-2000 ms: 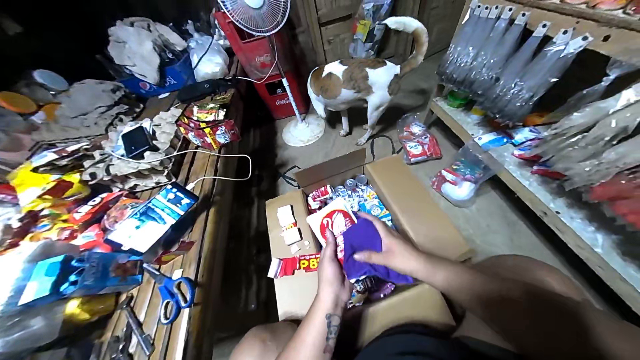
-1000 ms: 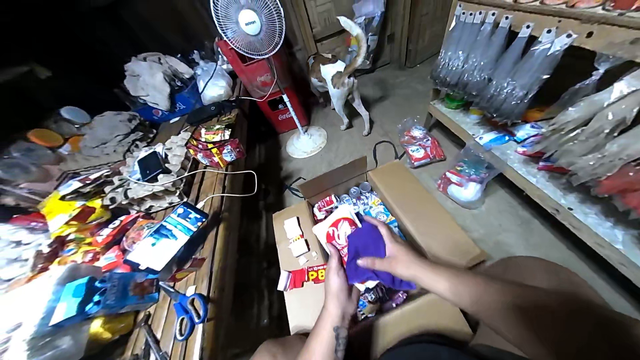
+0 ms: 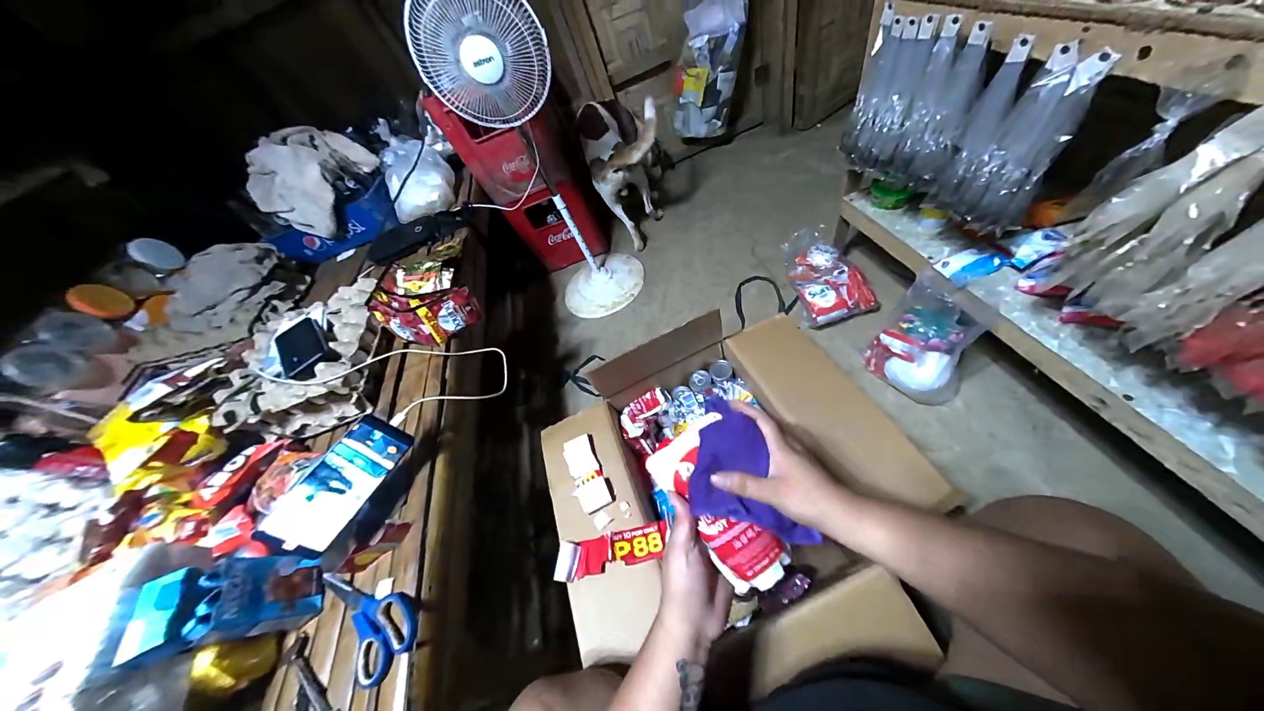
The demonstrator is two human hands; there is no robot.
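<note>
An uncapped cardboard box [image 3: 839, 405] stands with its flaps folded out between my legs. Cans [image 3: 713, 377] and colourful packages fill its far part. Above it my right hand [image 3: 775, 474] holds a purple cloth [image 3: 733, 456] against a white and red package [image 3: 676, 459]. My left hand [image 3: 686, 568] supports the package from the left, its fingers partly hidden. Below the cloth, a red and white packet [image 3: 743, 551] shows; whether it is part of the same package I cannot tell.
Blue-handled scissors [image 3: 380, 632], a lit phone or tablet [image 3: 341, 484] and egg trays [image 3: 296, 395] lie on the slatted bench at left. Beyond the box are a standing fan [image 3: 481, 61], red crates [image 3: 553, 212] and a dog [image 3: 617, 163]. Bagged goods [image 3: 828, 281] lie near the right shelf [image 3: 1076, 365].
The dog has turned and moved away toward the crates. The purple cloth is still in my right hand, and more of the red and white packet below it shows now.
</note>
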